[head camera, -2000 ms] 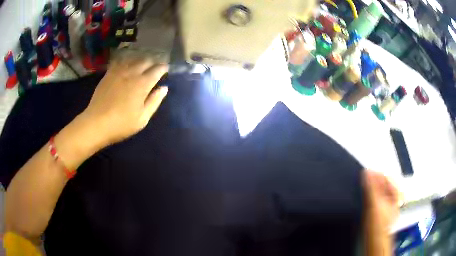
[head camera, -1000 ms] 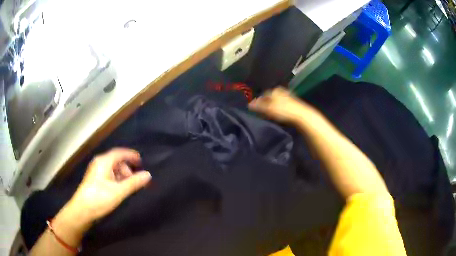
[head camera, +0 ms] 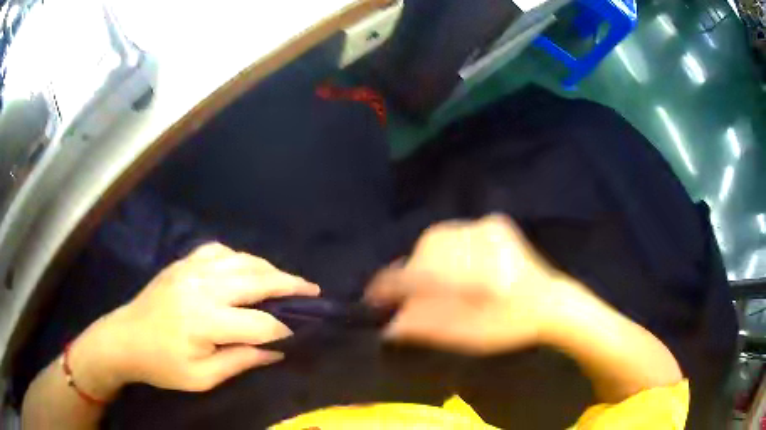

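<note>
The dark jacket (head camera: 571, 185) lies over my lap, off the machine table. My left hand (head camera: 210, 319) is at the lower left, its thumb and fingers on a fold of the cloth. My right hand (head camera: 462, 290) is right of it, blurred, its fingertips closed on the same fold. A narrow shiny strip of navy lining (head camera: 306, 309) shows between the two hands. More wrinkled lining (head camera: 151, 231) shows at the left, beside the table edge.
The white table (head camera: 193, 50) with its curved wooden edge is at the upper left. A pale box (head camera: 369, 35) is under the edge, with a red coiled cord (head camera: 357, 94) below. A blue stool (head camera: 600, 25) stands on the green floor (head camera: 672, 109) at the upper right.
The jacket has left the table for my lap. Since one second ago, both hands have come together on a fold, the right moving down. The large wrinkled patch of lining is no longer exposed centrally.
</note>
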